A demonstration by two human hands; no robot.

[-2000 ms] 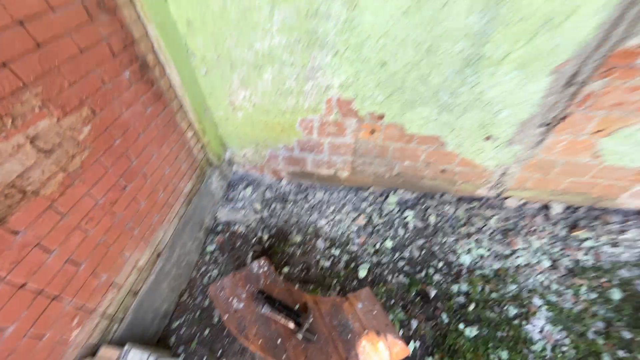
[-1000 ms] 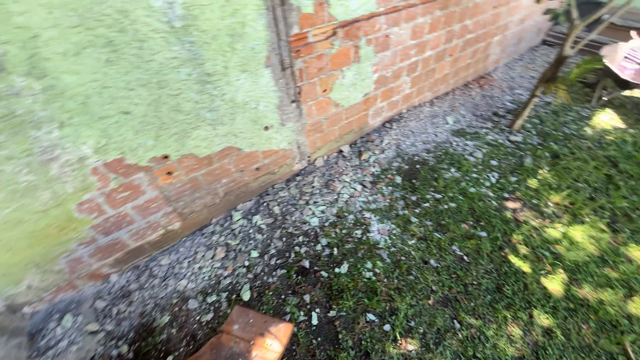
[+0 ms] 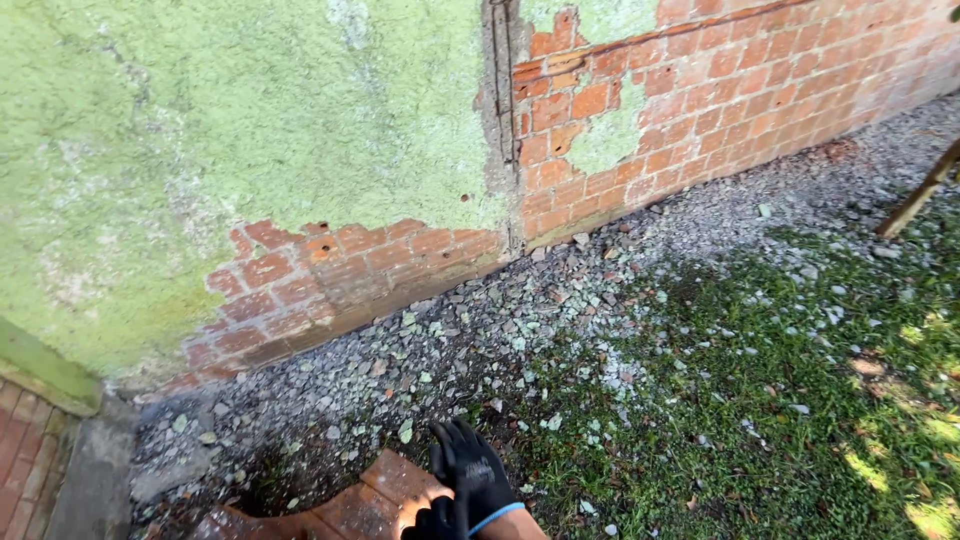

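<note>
My right hand [image 3: 469, 465], in a black work glove with a blue cuff, reaches in from the bottom edge. Its fingers point up and left, and nothing shows in them. Against its lower left side is my left hand [image 3: 435, 519], in a black glove too and mostly cut off by the frame; its grip cannot be made out. Just left of both hands lies a reddish-brown slab [image 3: 360, 510] with a curved edge, partly sunlit. Beyond them stands a wall with green plaster [image 3: 300, 112] and bare brick [image 3: 390, 259] low down.
Broken plaster rubble [image 3: 480, 322] lies along the wall's foot. Grass [image 3: 750, 405] with scattered chips spreads to the right. A thin trunk or pole [image 3: 919, 191] rises at the right edge. A concrete ledge [image 3: 94, 465] and a brick wall [image 3: 19, 442] meet at the lower left.
Both gloved hands have come into view at the bottom. The view has swung right since the oldest frame, where a dark-handled object lay on the slab.
</note>
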